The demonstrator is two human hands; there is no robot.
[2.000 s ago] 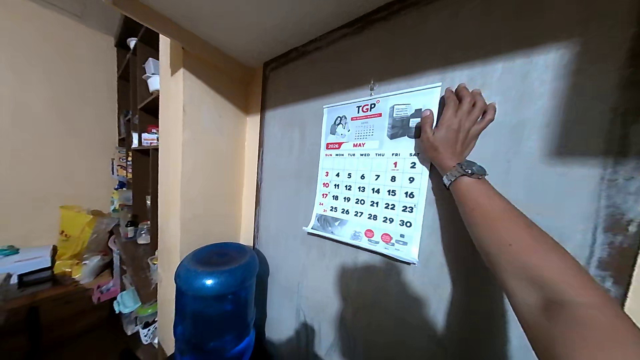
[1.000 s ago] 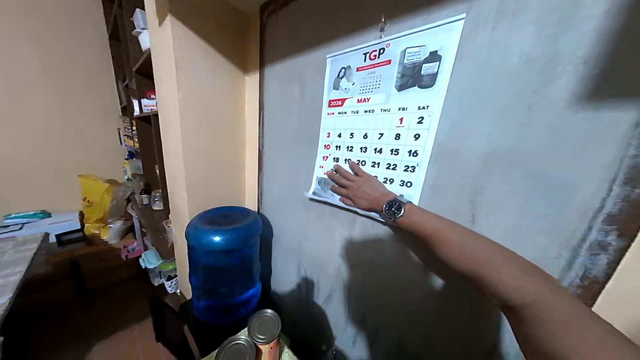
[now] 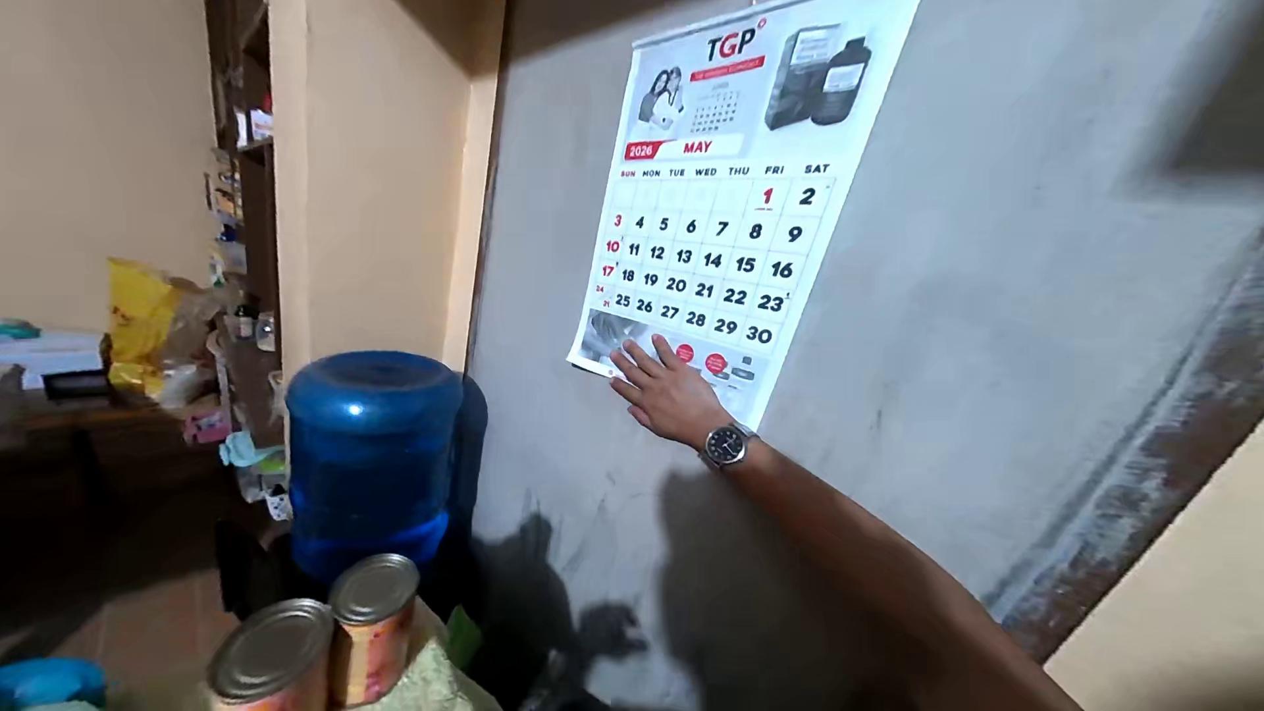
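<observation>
A paper wall calendar (image 3: 726, 232) open at May hangs on the grey wall. My right hand (image 3: 671, 395), with a metal-band wristwatch (image 3: 726, 444) on the wrist, lies over the calendar's bottom edge, palm toward the wall and fingers spread. It covers part of the printed strip under the dates and grips nothing. The calendar's lower left corner shows just left of my fingers. My left hand is out of view.
A blue water jug (image 3: 373, 459) stands left of the calendar, against the wall. Two tin cans (image 3: 272, 652) are in front of it. Farther left are a shelf (image 3: 259, 207) with small goods and a yellow plastic bag (image 3: 138, 321).
My right hand has gone from the calendar's upper right edge down over its lower date rows, then to its bottom edge. The view has shifted, and the cans have come into it.
</observation>
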